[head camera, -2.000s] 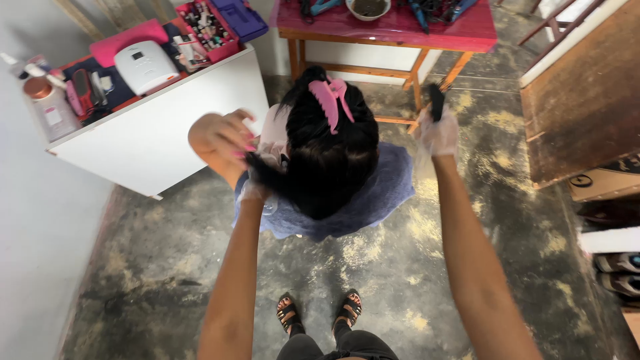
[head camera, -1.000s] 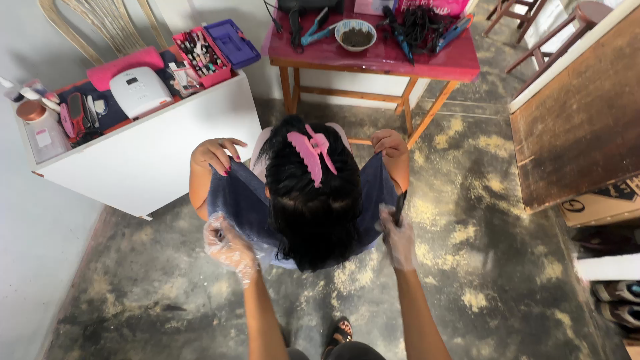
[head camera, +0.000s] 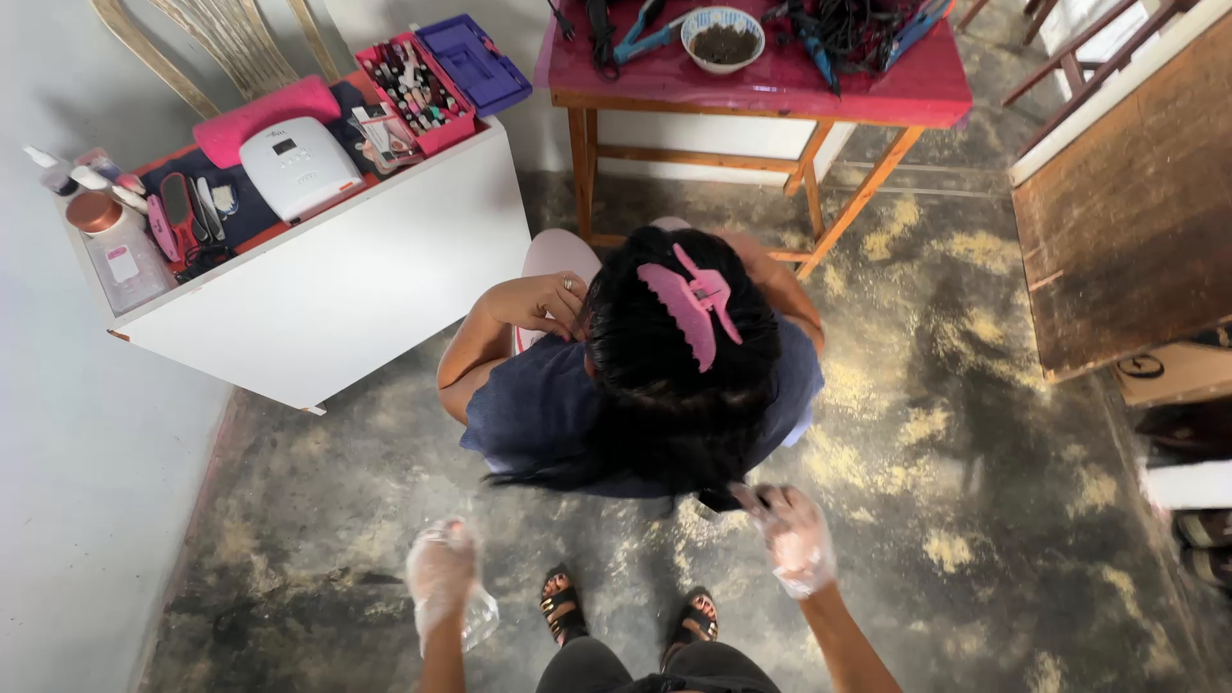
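Observation:
Before me sits a person with black hair (head camera: 664, 423), its top part held by a pink claw clip (head camera: 701, 294). A dark blue towel (head camera: 534, 395) lies around the person's shoulders. My right hand (head camera: 791, 539), in a clear plastic glove, grips a dark tool (head camera: 717, 500), probably a comb, at the hair ends; its far part is hidden by hair. My left hand (head camera: 445, 570), also gloved, is apart from the hair at lower left, fingers curled and blurred, so its hold is unclear. The seated person's hand (head camera: 547, 303) is near the neck.
A red-topped wooden table (head camera: 654, 91) ahead bears a bowl of dark paste (head camera: 724, 40) and corded tools. At left, a white cabinet (head camera: 337, 289) carries a white nail lamp (head camera: 298, 168) and a pink box of nail polish (head camera: 414, 91). A brown wooden panel (head camera: 1126, 202) stands at right.
The seated person's hands have left the towel edges, and the towel now lies over the shoulders. My left hand has moved away from it. My right hand is now at the hair ends.

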